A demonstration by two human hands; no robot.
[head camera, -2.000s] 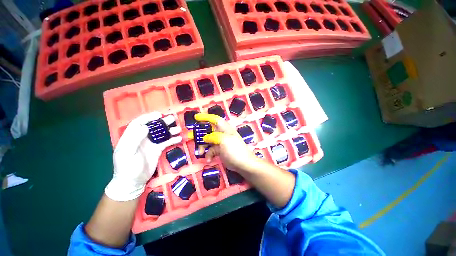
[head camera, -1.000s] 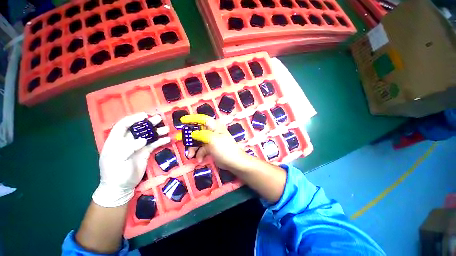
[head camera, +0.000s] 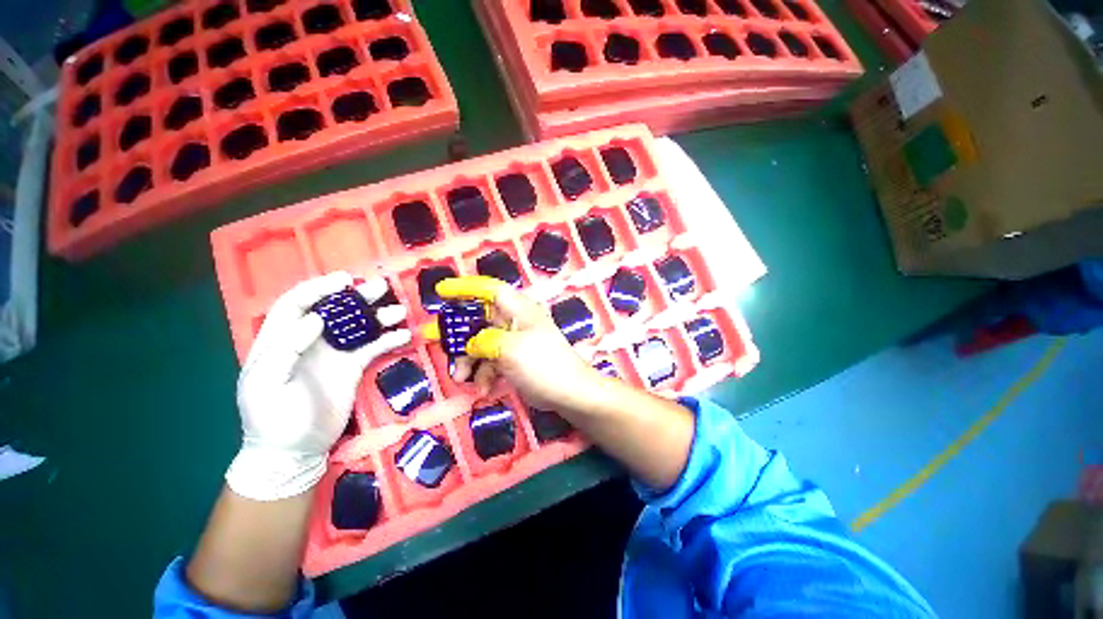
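Note:
My left hand (head camera: 288, 393), in a white glove, holds a black smartwatch body (head camera: 347, 318) with its screen lit in pale rows. My right hand (head camera: 526, 347), with yellow finger cots, holds a second smartwatch body (head camera: 463, 328), also lit, between thumb and fingers. Both are held above the working foam tray (head camera: 399, 530). Black units sit in many of its pockets. Two pockets at its upper left are empty and pink. My hands hide some of the pockets in the middle and at the left.
A filled tray (head camera: 260, 169) lies at the upper left. Stacked trays (head camera: 689, 97) stand at the upper right. A white sheet (head camera: 714, 218) sticks out under the working tray's right side. An open cardboard box (head camera: 986, 157) is at right, with a blue sleeve (head camera: 1028, 302) below it.
Compared with the oldest frame, the whole view has shifted, and the trays and hands appear farther left. Since the last frame, the right thumb has moved slightly lower, showing more of the lit screen.

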